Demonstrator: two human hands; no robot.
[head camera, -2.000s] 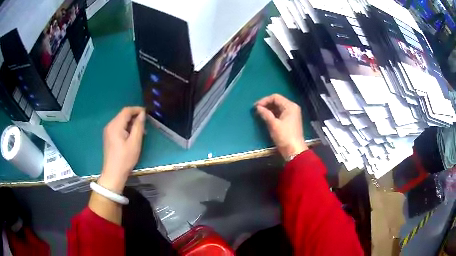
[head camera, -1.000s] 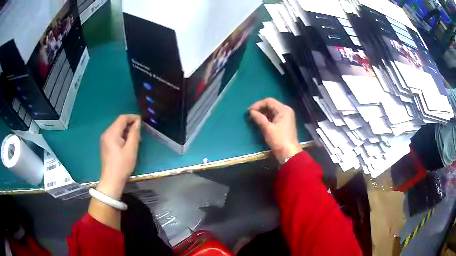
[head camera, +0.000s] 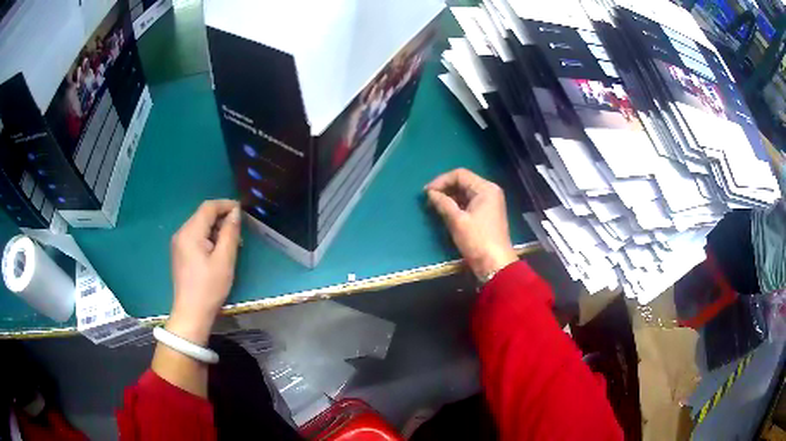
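A set-up black folding carton (head camera: 271, 164) with blue dots and a people photo stands upright on the green bench in front of me, its white inside showing at the top. My left hand (head camera: 205, 250) rests at the bench edge, just left of the carton's lower corner, fingers curled with thumb and fingertips close together. My right hand (head camera: 472, 215) rests on the bench right of the carton, apart from it, fingers curled with thumb near the index finger. I see nothing held in either hand.
Overlapping flat carton blanks (head camera: 603, 138) cover the bench's right side. More set-up cartons (head camera: 82, 129) stand at left. A white label roll (head camera: 39, 277) lies at the left edge, its label strip (head camera: 99, 301) hanging over. Below are clear plastic (head camera: 323, 340), a red stool (head camera: 355, 422) and brown cardboard (head camera: 659, 362).
The carton, other cartons and blanks sit slightly further left in the picture, as the view has shifted a little. Both hands keep nearly the same pose, with nothing taken or let go.
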